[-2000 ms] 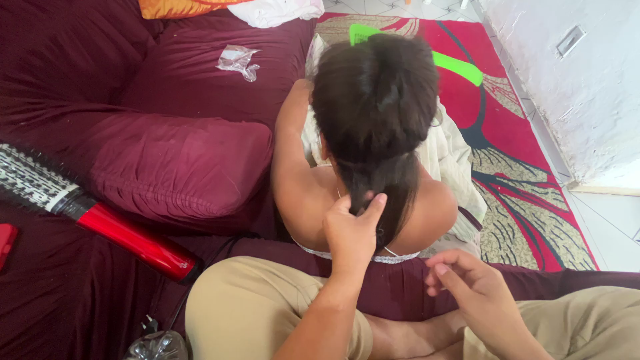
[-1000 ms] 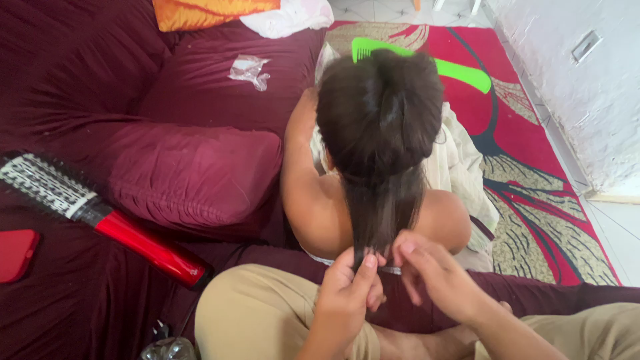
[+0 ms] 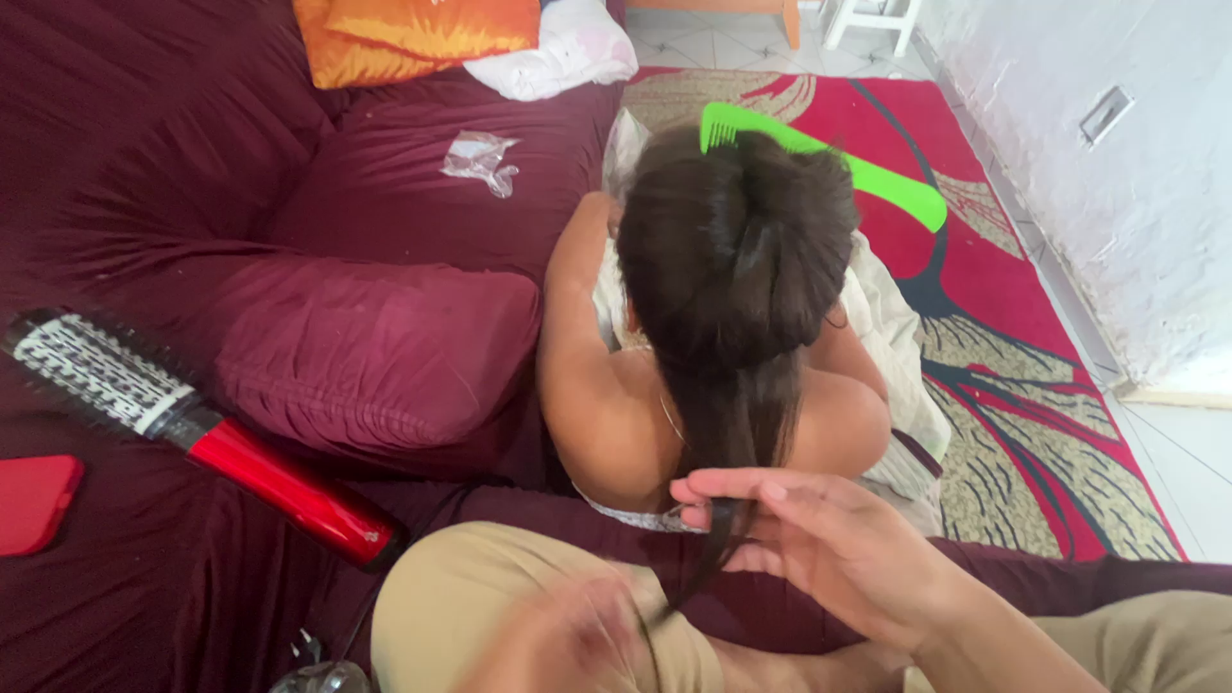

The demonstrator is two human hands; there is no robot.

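Note:
A seated person's dark hair (image 3: 736, 260) faces me from behind, its lower section hanging down the back. My right hand (image 3: 808, 539) holds a lock of that hair between its fingers, below the nape. My left hand (image 3: 577, 626), blurred, is lower and to the left, close to the end of the lock; whether it grips the hair cannot be told. A green plastic comb (image 3: 895, 192) shows beyond the head, its teeth partly hidden by the hair. The hot-air brush (image 3: 289, 491), with a red handle and black bristles, lies on the sofa cover at the left.
Maroon cushions (image 3: 385, 356) cover the sofa to the left. A red case or phone (image 3: 37, 505) rests at the left edge. Farther off are a clear plastic wrapper (image 3: 479, 159) and an orange pillow (image 3: 423, 34). A power plug (image 3: 308, 647) sits beside my knee; a patterned rug (image 3: 1020, 385) spreads at right.
My left hand has moved down and left from the hair ends, where both hands were together a second ago. Two seconds ago the left hand alone was at the hair, with the right hand apart.

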